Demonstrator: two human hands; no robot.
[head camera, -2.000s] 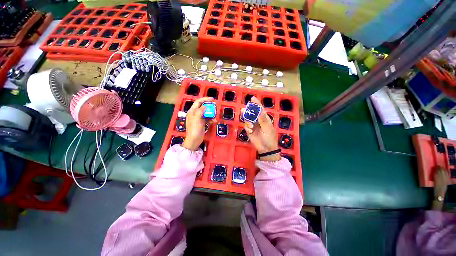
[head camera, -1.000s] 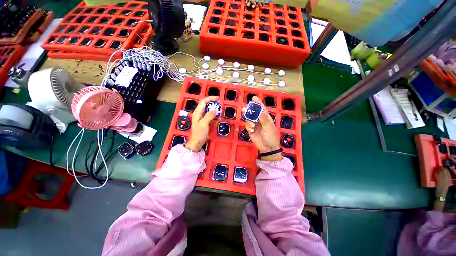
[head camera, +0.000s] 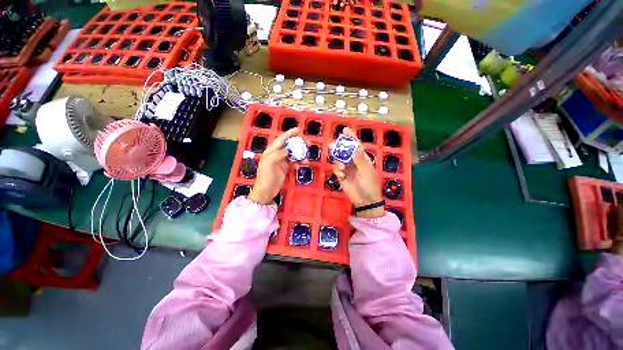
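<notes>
My left hand (head camera: 272, 168) holds a smartwatch unit (head camera: 296, 148) between its fingers above the working tray; its screen is light white. My right hand (head camera: 360, 179) holds another smartwatch unit (head camera: 343, 148) with a dark blue and white pattern on its screen. The red-orange working tray (head camera: 307, 258) lies under both hands, with dark watch units in many pockets. Two bare pockets show near its middle, above two watch units in the front row. My hands and sleeves hide some pockets.
Behind the tray lie white charging cables (head camera: 340, 104) and a stacked tray (head camera: 345, 63). At left are a pink fan (head camera: 130, 150), a white fan (head camera: 68, 128), a black hub (head camera: 181, 116) and two loose watch units (head camera: 171, 206). A metal post (head camera: 505, 102) slants at right; another person's sleeve (head camera: 594, 304) is beyond.
The left watch's screen has gone from blue, through a patterned dark face, to white. The right watch's screen shows more white pattern. Both hands stay nearly in place. The other person's hand at right has moved.
</notes>
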